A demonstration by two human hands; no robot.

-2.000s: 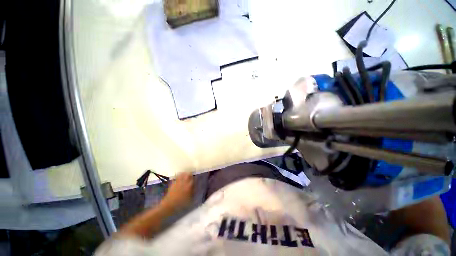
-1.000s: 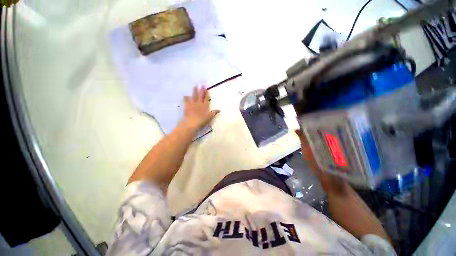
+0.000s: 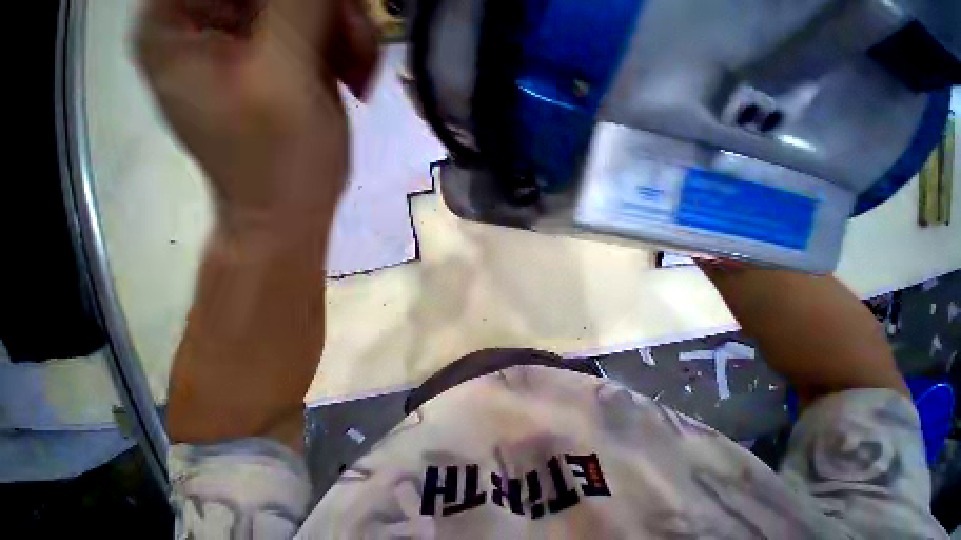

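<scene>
A blue and silver cutting machine fills the top centre and right, close to the camera. Its grey base plate shows beneath it, beside the stepped corner of the white-topped dark fabric lay. My left hand is raised at the top left, large, blurred and cut off by the top edge; its finger state is unclear. It hides part of the lay. My right forearm reaches up behind the machine's white and blue panel, which hides the hand. A sliver of the brown weight shows at the top.
The cream table ends in front of my body. A metal rail runs down the left, with black material beyond it. Scraps lie on the dark floor. A blue bin stands at the right.
My left hand has left the paper and risen towards the camera at the top left. The machine looks larger and further left in view; its red display no longer shows.
</scene>
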